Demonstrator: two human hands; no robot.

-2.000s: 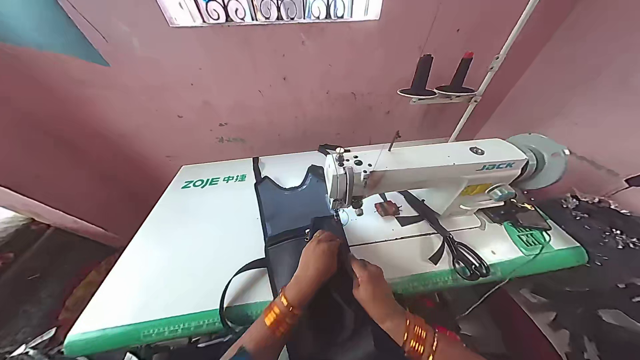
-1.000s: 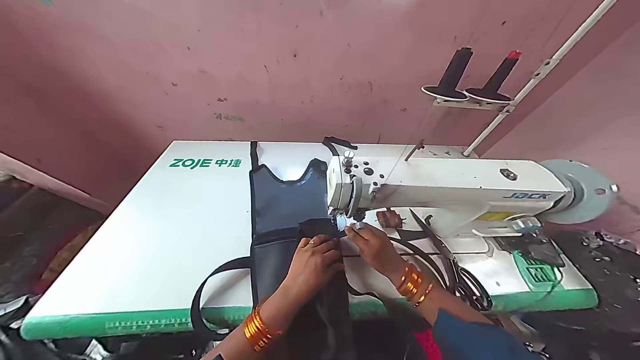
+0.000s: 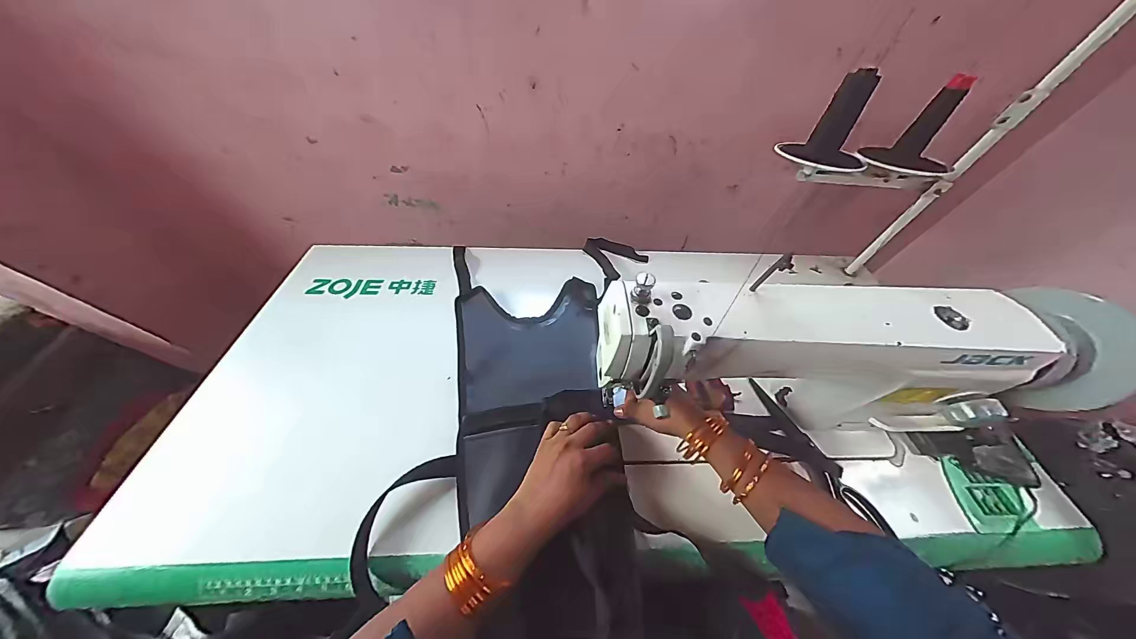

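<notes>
A dark blue apron-like piece with black edging and straps (image 3: 530, 364) lies on the white sewing table, its lower part hanging over the front edge. My left hand (image 3: 572, 461) presses on its folded dark fabric just in front of the needle area, fingers bent. My right hand (image 3: 661, 410) reaches under the head of the white Jack sewing machine (image 3: 852, 328), fingertips at the presser foot and the fabric's edge. What those fingertips pinch is partly hidden. A black strap (image 3: 377, 506) loops out on the left side.
Scissors (image 3: 790, 426) lie right of my right hand, beside black strips. Two dark thread cones (image 3: 843, 115) stand on a rack behind the machine. A green tray (image 3: 987, 493) sits at the table's right. The table's front edge (image 3: 275, 581) is green, and a pink wall rises behind.
My right hand has moved from the fabric beside my left hand up to the presser foot area. The view has shifted closer to the table.
</notes>
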